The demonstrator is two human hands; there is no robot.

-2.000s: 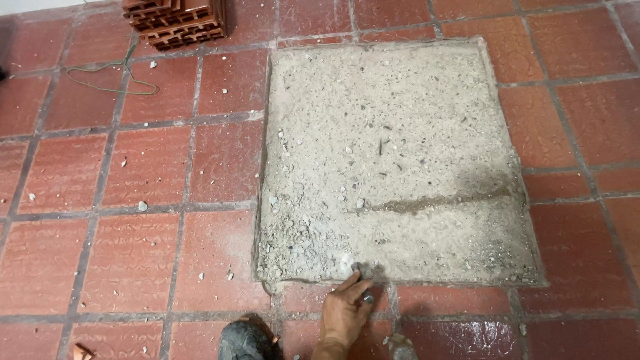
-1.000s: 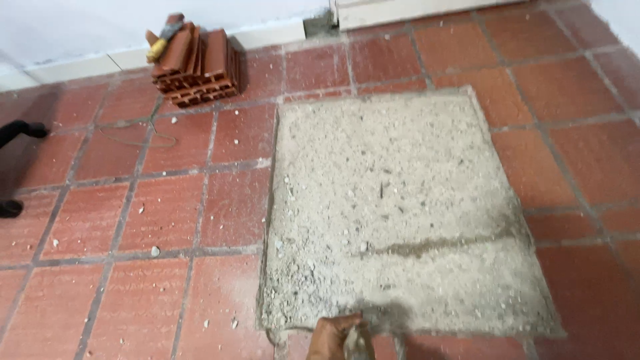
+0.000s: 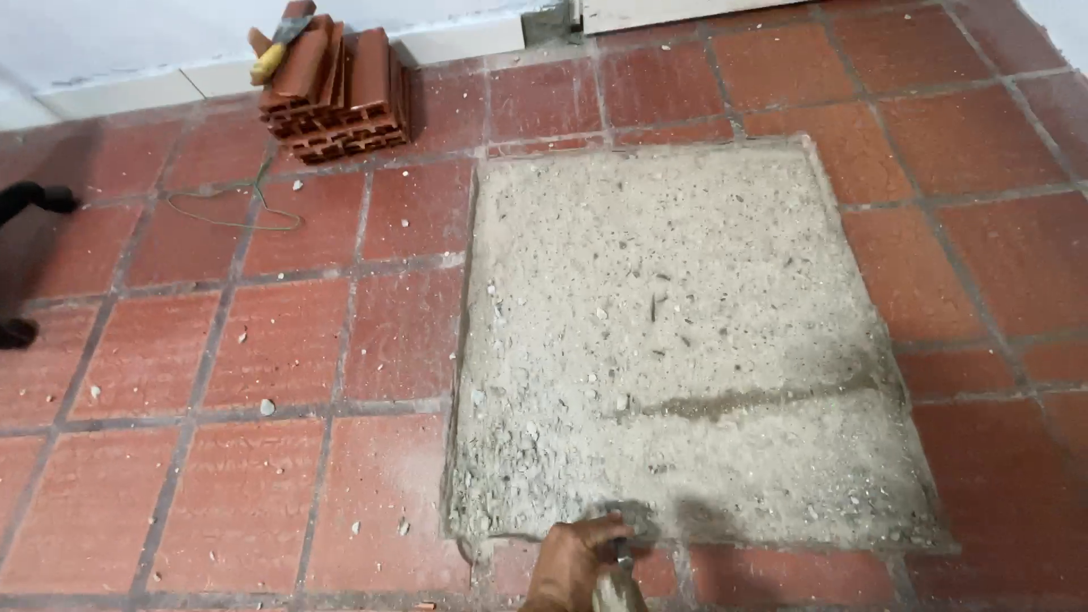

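At the bottom centre of the head view, my left hand (image 3: 571,557) is bare and curled, with its fingers pointing right over the near edge of a rough grey mortar bed (image 3: 705,340) set into the tiled floor. It closes on a small grey tool, mostly hidden by the fingers; its kind cannot be told. Just right of the wrist, a pale, blurred thing (image 3: 619,591) rises from the bottom edge; I cannot tell what it is. Loose grit (image 3: 518,459) lies thickest at the bed's near left corner. A damp dark streak crosses the bed's right half. My right hand is not in view.
Red clay floor tiles (image 3: 263,340) with grey joints surround the bed, strewn with small chips. Hollow clay bricks (image 3: 340,93) stand by the wall with a yellow-handled tool (image 3: 270,61) on top. A thin green cord (image 3: 234,223) lies nearby. Dark legs of some object (image 3: 51,200) reach in at the left.
The view has tilted up, showing more wall and the whole brick stack. My left hand remains at the bed's near edge.
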